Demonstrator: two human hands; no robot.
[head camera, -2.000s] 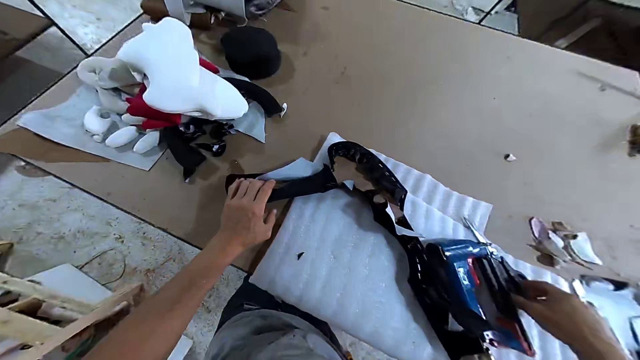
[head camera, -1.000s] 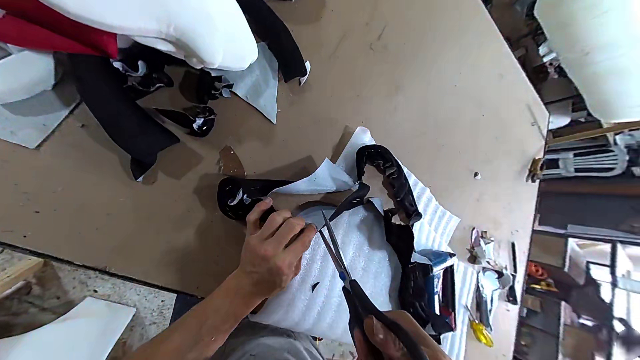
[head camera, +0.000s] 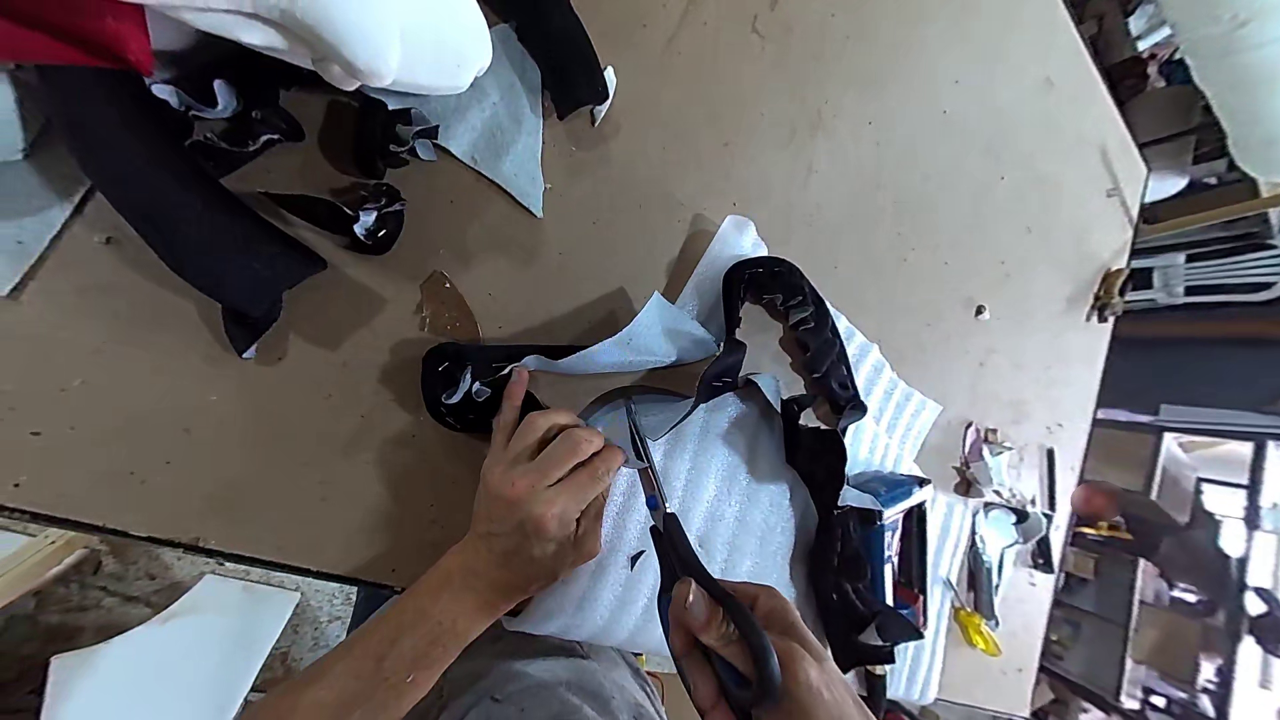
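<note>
My right hand (head camera: 750, 640) grips the handles of black-handled scissors (head camera: 648, 475), whose blades meet loose grey-and-black fabric (head camera: 665, 412) over a white foam sheet (head camera: 700, 510). Just left of the blades, my left hand (head camera: 550, 480) pinches the fabric edge beside the rounded end of a black fabric-covered piece (head camera: 465, 390) bearing staples. This piece curves up and right into a hooked, stapled section (head camera: 790, 300). A light grey cloth flap (head camera: 640, 340) lies along it. Whether the blades are fully closed cannot be told.
A blue staple gun or similar tool (head camera: 895, 500) lies right of the foam. Beyond it are a yellow-handled screwdriver (head camera: 975, 630) and scraps (head camera: 985, 460). Black padded strips (head camera: 180, 200), a white padded form (head camera: 400, 40) and grey cloth (head camera: 500, 120) occupy the table's upper left.
Two seconds ago my right hand was at the blue tool; it now holds scissors. My left hand has stayed at the black piece, moving from its end onto the loose fabric. The view has turned.
</note>
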